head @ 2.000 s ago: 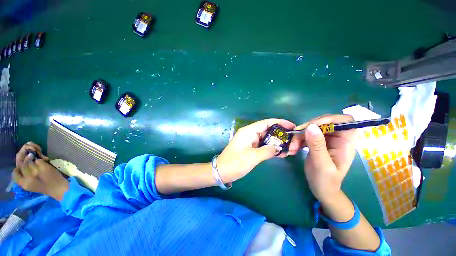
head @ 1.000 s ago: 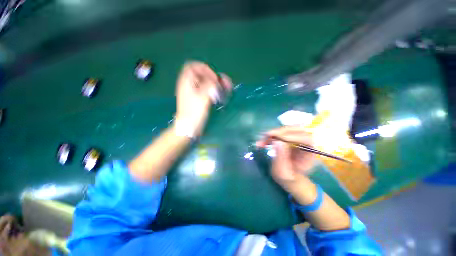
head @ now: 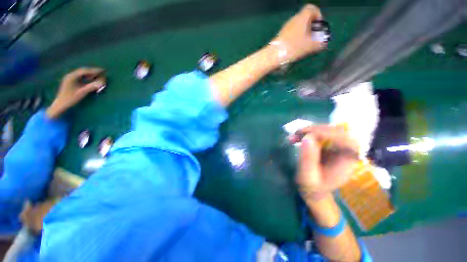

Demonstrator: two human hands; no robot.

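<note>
My left hand (head: 302,38) is stretched out to the upper right, its fingers on a black device unit (head: 321,33) with a pale inside. My right hand (head: 327,158) is blurred, with its fingers curled and thumb near the index finger, beside the orange tape sheet (head: 366,197). A dark blur shows in its palm and at its fingertips, but the tweezers cannot be made out. A small white paper (head: 297,125) lies by the fingertips.
Two units (head: 207,61) lie left of my left forearm and two more (head: 106,146) lower left. A neighbour's hand (head: 77,89) holds a small thing. A grey metal post (head: 379,46), white crumpled paper (head: 358,110) and black box (head: 391,125) stand or lie at right.
My left hand has moved up and right with the unit, its arm now stretched across the bench. The view has shifted. A neighbour's hand has come in at left. The tweezers no longer show clearly.
</note>
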